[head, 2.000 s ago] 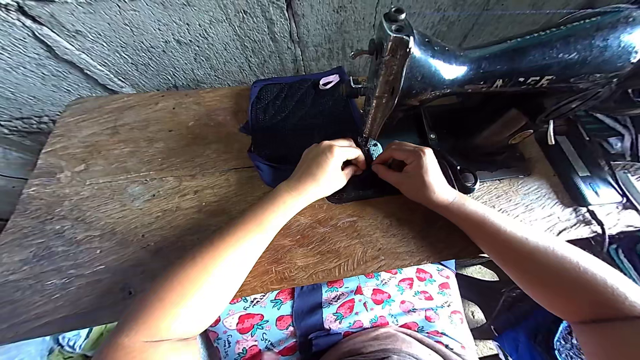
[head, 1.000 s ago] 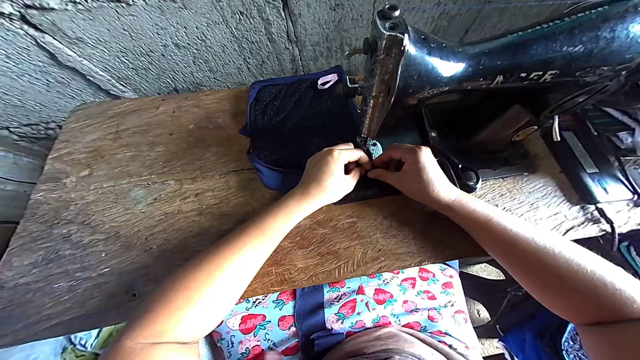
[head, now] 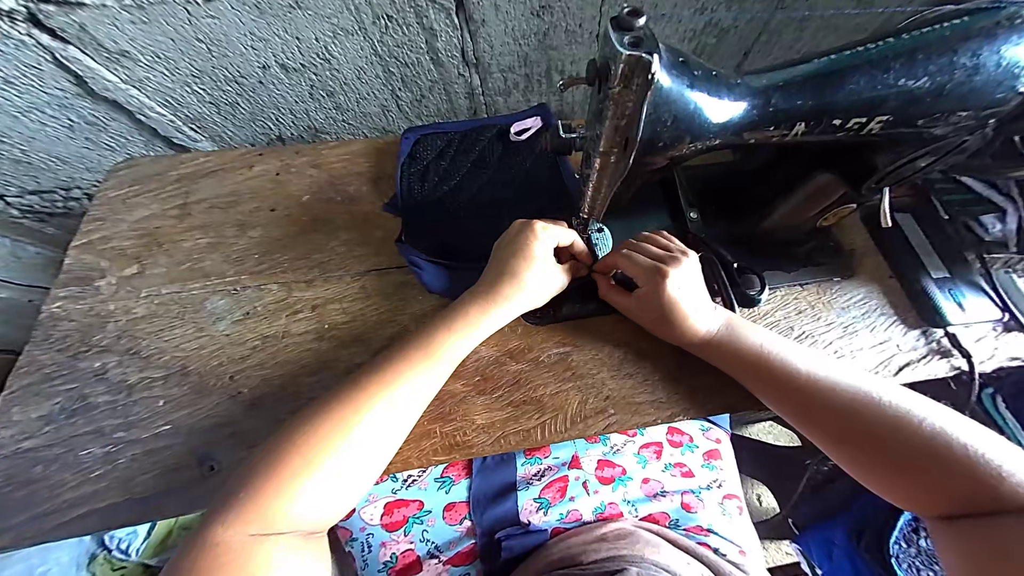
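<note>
A black sewing machine (head: 744,104), worn and glossy, stands on the wooden table, its head at the centre right. Under its needle area lies a small light-blue piece bearing writing (head: 600,240). Just in front of it my left hand (head: 536,260) and my right hand (head: 660,284) meet with pinched fingertips; what lies between them is too small and dark to tell. Navy fabric with black mesh (head: 480,180) and a small pink loop (head: 526,128) spreads left of the needle, partly behind my left hand.
Scissors with black handles (head: 748,286) lie right of my right hand. A dark box-like device with a cord (head: 932,264) is farther right. A rough block wall (head: 320,72) stands close behind the wooden table (head: 240,304). Strawberry-print cloth (head: 608,480) covers my lap.
Both hands stay at the needle area, fingertips close together, with only small finger shifts. The navy mesh fabric keeps its place.
</note>
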